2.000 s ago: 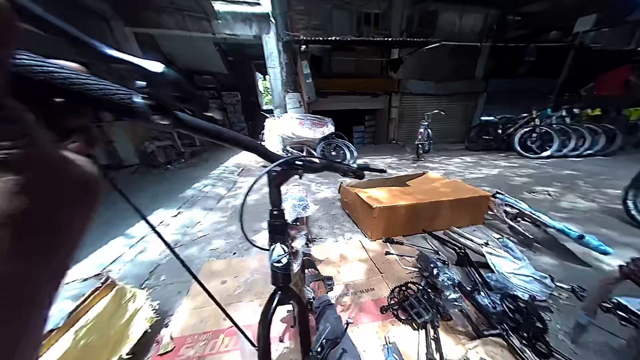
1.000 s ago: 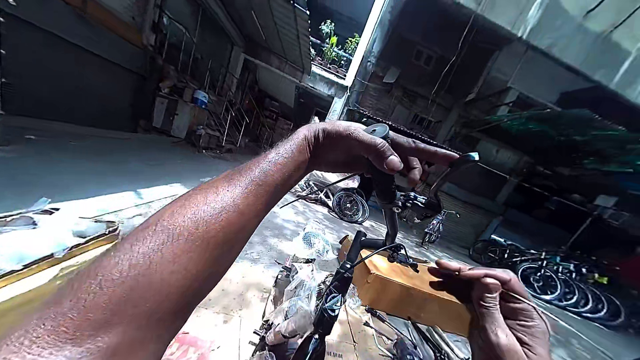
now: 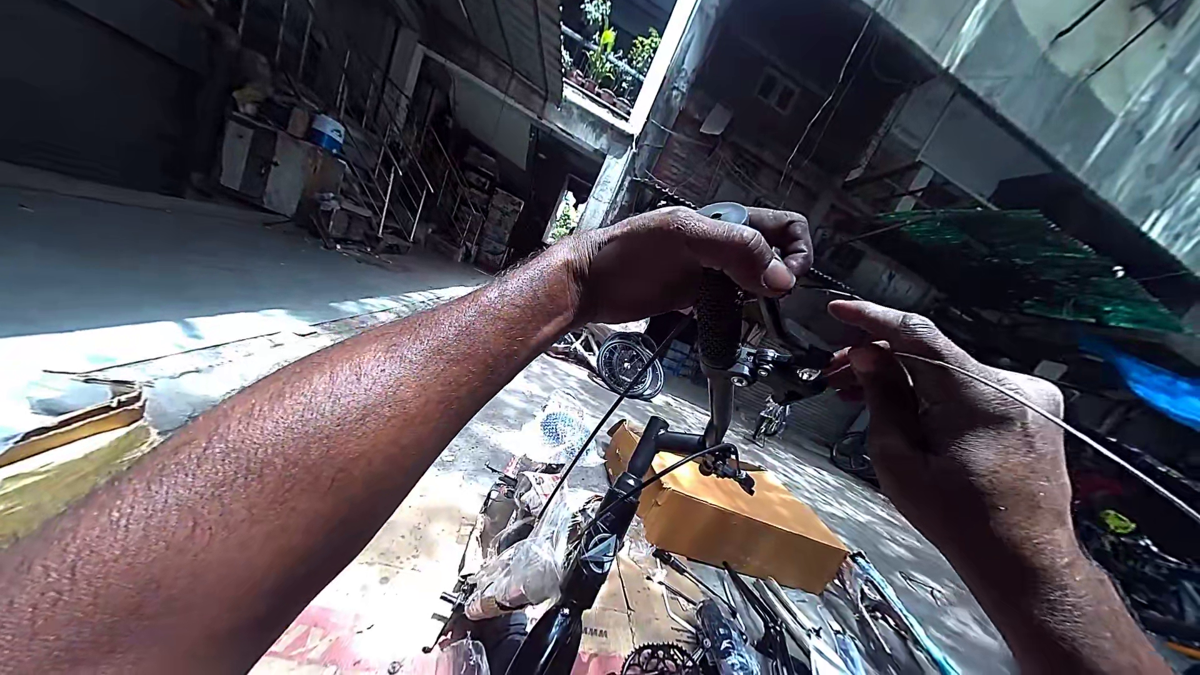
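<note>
A black bicycle handlebar with a dark textured grip (image 3: 718, 323) points toward me. My left hand (image 3: 698, 258) is closed around the bar's end, its thumb and finger pinched near a brake lever. Just to the right, my right hand (image 3: 937, 403) pinches a thin cable (image 3: 1041, 412) beside the metal brake-lever clamp (image 3: 773, 366); the cable runs back over that hand. Below are the stem (image 3: 652, 445) and the black frame's head tube (image 3: 595, 553), with a black housing looping from the far side of the bar. Whether the cable's tip enters the lever is unclear.
A brown cardboard box (image 3: 741, 525) stands beyond the frame. Plastic-wrapped parts (image 3: 530, 562) lie left of the frame, and a crankset (image 3: 659, 659) with loose bike parts lies right of it. An opened carton (image 3: 75, 441) sits at far left. A wheel (image 3: 630, 364) stands behind.
The right hand has moved from beside the box up to the brake lever. The left hand's fingers, extended a second ago, are now curled. The view has tilted strongly since the earliest frame.
</note>
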